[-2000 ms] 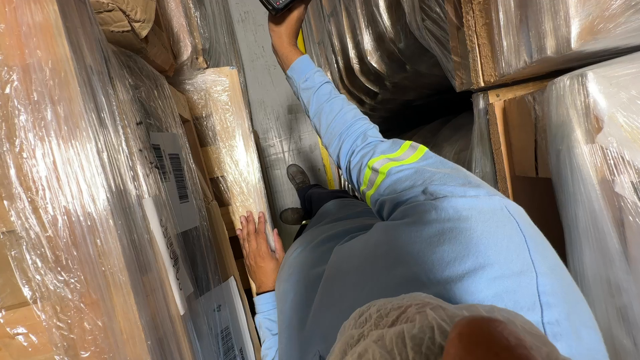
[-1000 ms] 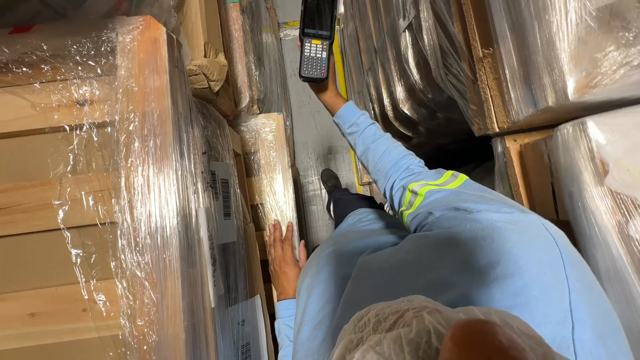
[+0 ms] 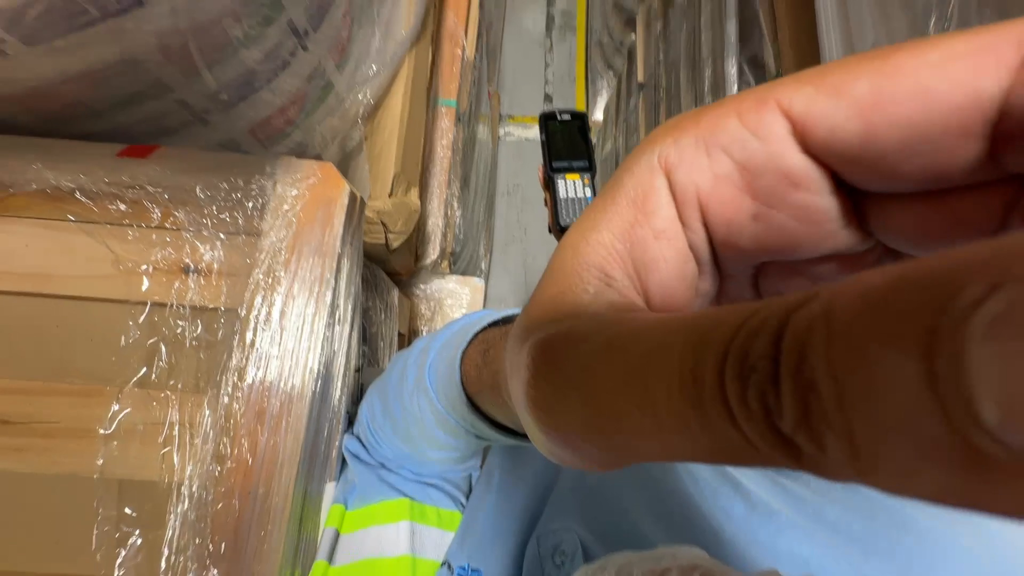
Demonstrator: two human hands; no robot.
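Note:
Very close to the camera, my left hand [image 3: 672, 320] spans the right half of the view with its fingers curled. Its fingertips run out toward the right edge, so whether they hold anything cannot be told. Farther off, a black handheld mobile computer [image 3: 569, 148] with a keypad and a dark screen is held upright over the aisle. My right hand [image 3: 549, 204] is around it; only a little of that hand shows at the device's left side. The rest of it, and the device's lower right corner, are behind my left hand.
Stretch-wrapped wooden crating [image 3: 120, 336] stands at the left, with a large film-wrapped load [image 3: 184, 64] beyond it. More wrapped goods [image 3: 672, 56] line the right side. Between them runs a narrow grey floor aisle [image 3: 520, 192] with a yellow line [image 3: 582, 56].
My left hand has left the wrapped load's edge at the left and risen close before the camera. My right hand still holds the mobile computer. The view has shifted.

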